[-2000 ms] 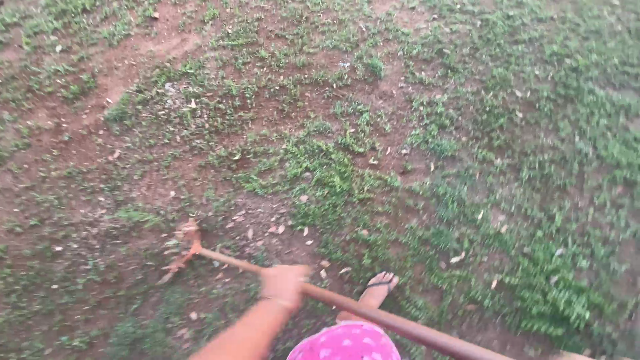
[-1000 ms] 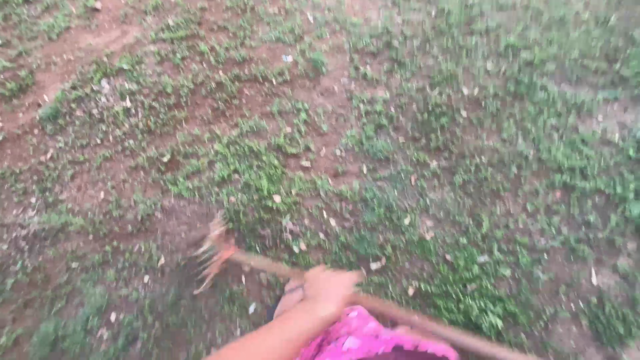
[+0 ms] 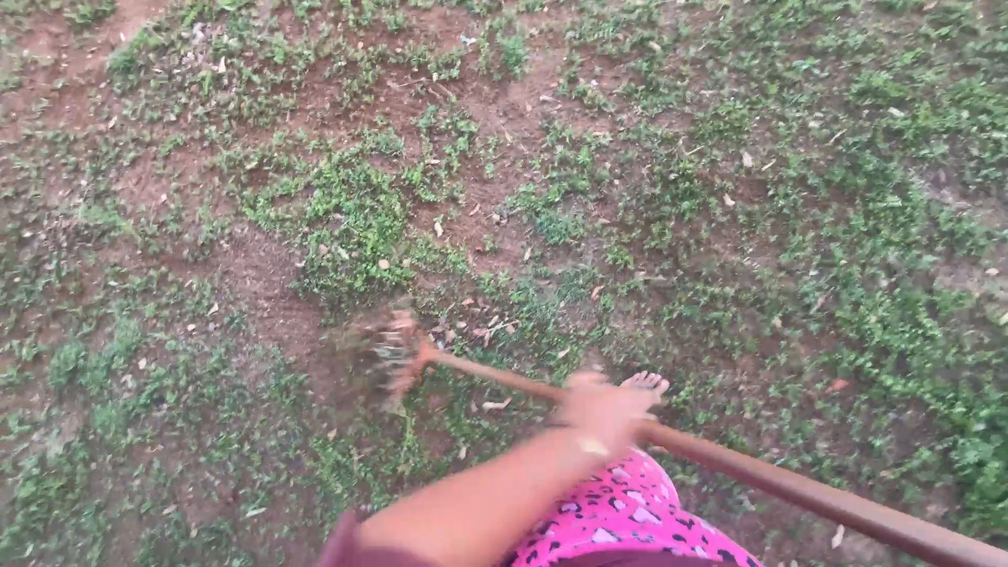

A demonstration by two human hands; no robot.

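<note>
My left hand [image 3: 606,409] is closed around the wooden handle [image 3: 756,470] of a rake, partway along its length. The handle runs from the lower right edge to an orange rake head [image 3: 405,354], which lies low over the ground left of my hand. Its tines are blurred, with dry bits or grass around them. My right hand is out of the frame; the handle's upper end leaves the picture at the lower right.
Patchy green weeds [image 3: 354,213] grow over reddish soil [image 3: 268,299], with scattered dry leaves [image 3: 496,405]. My bare toes [image 3: 646,382] show just beyond my hand, above pink patterned clothing [image 3: 622,512] over my leg.
The rake head was at the lower left of the view before and is now nearer the middle. My left hand stays on the handle. The view has shifted somewhat.
</note>
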